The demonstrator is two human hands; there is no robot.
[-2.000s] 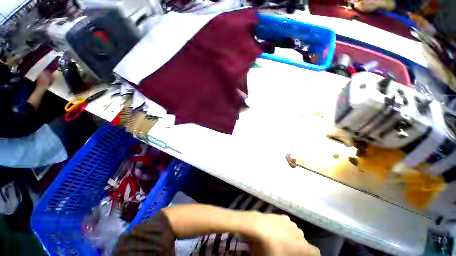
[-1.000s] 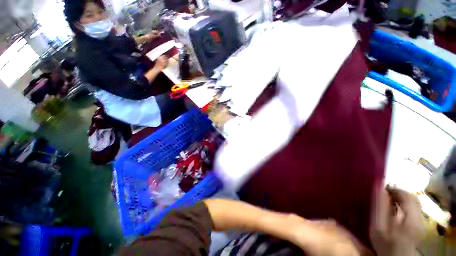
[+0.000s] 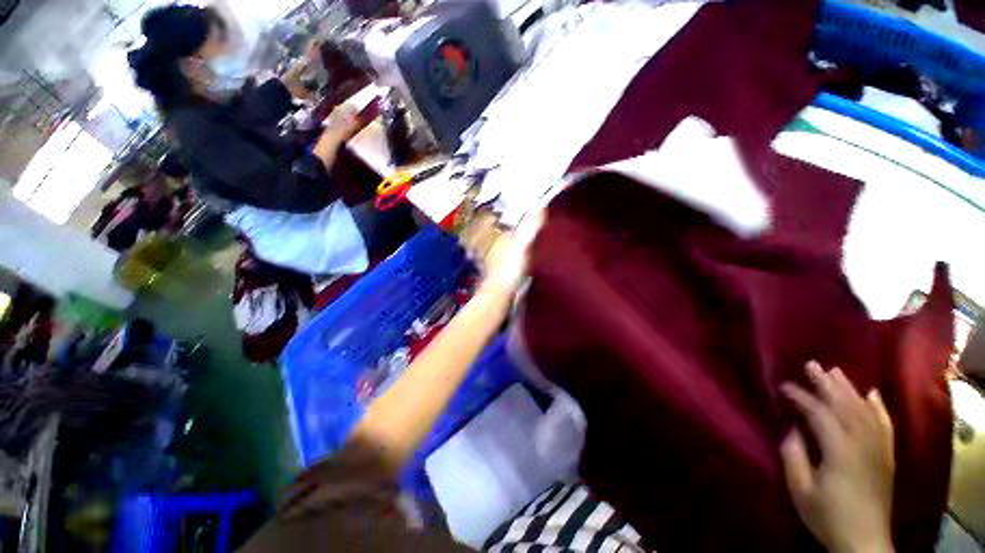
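A large maroon fabric piece (image 3: 659, 324) lies over the table edge and the wearer's lap, its left side raised and curved. White layers (image 3: 583, 81) lie beyond it on the table, and a white patch shows between maroon parts. My left hand (image 3: 510, 257) is blurred at the left edge of the maroon fabric and seems to grip it; its fingers are partly hidden. My right hand (image 3: 842, 448) rests on top of the maroon fabric, fingers spread, at the lower right.
A blue basket (image 3: 356, 313) with scraps stands below the table's left end. Orange-handled scissors (image 3: 396, 189) lie near a grey machine end (image 3: 454, 70). A masked person (image 3: 243, 151) sits at left. Another blue basket (image 3: 896, 49) stands upper right. Striped cloth (image 3: 567, 524) covers the lap.
My left arm has reached forward and left to the fabric's edge. The maroon fabric has turned and spread over the front. My right hand now lies flat on it, fingers apart.
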